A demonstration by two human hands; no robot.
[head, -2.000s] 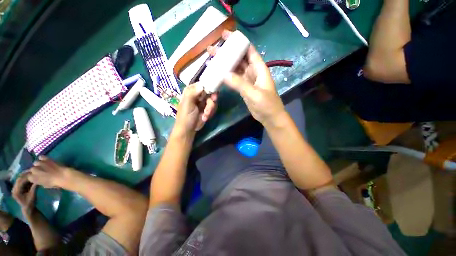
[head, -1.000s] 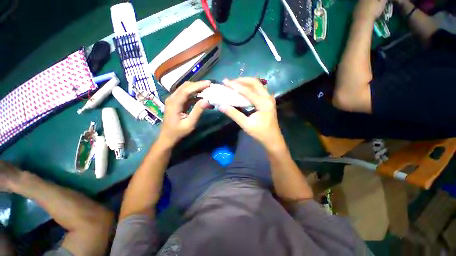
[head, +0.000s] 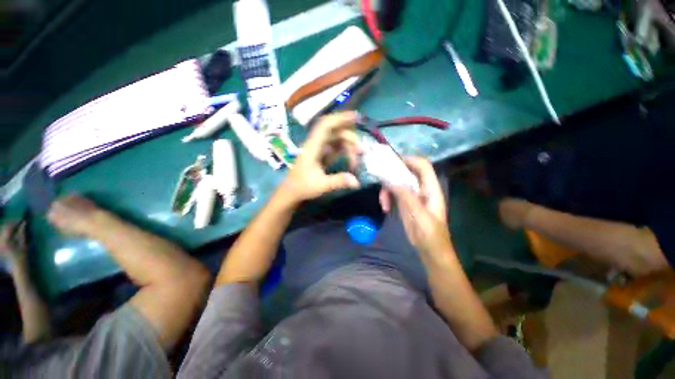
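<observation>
A white housing unit point(head: 388, 164) is held over the front edge of the green bench, blurred by motion. My right hand point(head: 420, 200) grips its lower right end. My left hand point(head: 320, 164) is at its left with thumb and fingers spread apart; whether a fingertip touches the unit cannot be told. Red-handled cutters point(head: 414, 121) lie on the bench just behind the unit, partly hidden by my left fingers and the unit.
White housings point(head: 224, 172) and an open shell with a green board point(head: 189, 185) lie on the bench at left. A checked stack point(head: 129, 115), marked strip point(head: 257, 70) and brown-banded holder point(head: 331, 74) lie behind. Other people's arms point(head: 140, 252) are at both sides.
The unit has moved right relative to the bench items and tilted. My left fingers have opened away from it, while my right hand still holds it. The cutters show more fully.
</observation>
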